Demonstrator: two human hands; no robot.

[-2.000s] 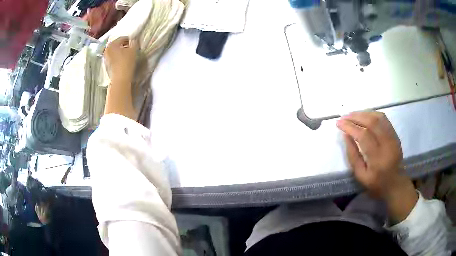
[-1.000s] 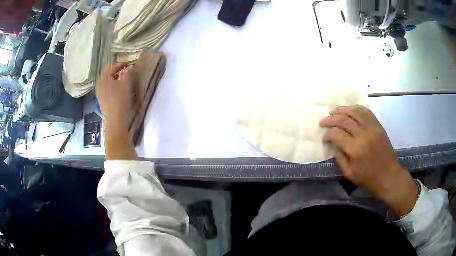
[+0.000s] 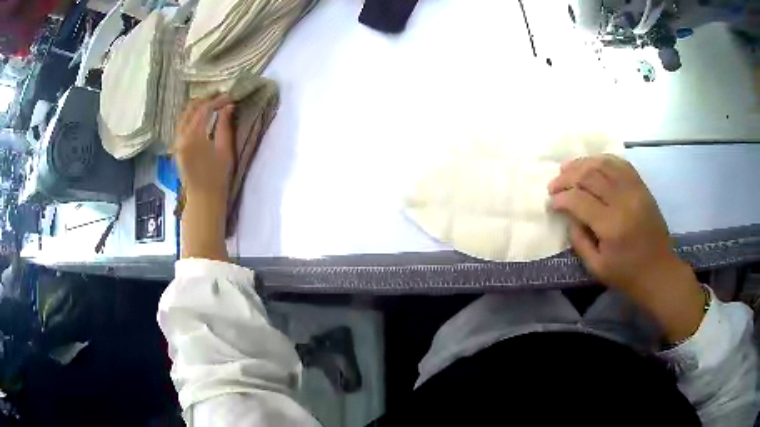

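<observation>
A cream quilted panel (image 3: 492, 204) lies flat on the white table near its front edge. My right hand (image 3: 612, 213) rests on the panel's right end with fingers bent, gripping or pressing it; the fingertips' underside is hidden. My left hand (image 3: 206, 146) is at the stack of taupe strips (image 3: 254, 121) at the left, thumb and fingers at its top end. Whether it has hold of a strip cannot be told. The stack of cream panels (image 3: 237, 42) lies just behind that hand, with another pile (image 3: 129, 92) to its left.
The sewing machine's presser foot area (image 3: 637, 37) is at the upper right, over the machine bed (image 3: 700, 100). A dark scrap (image 3: 388, 12) lies at the top. A measuring tape (image 3: 433, 275) runs along the front edge. A grey roll (image 3: 79, 150) stands far left.
Since two seconds ago, the cream panel has come onto the table under my right hand. My left hand has moved from the cream stack down to the taupe strips. The view has shifted.
</observation>
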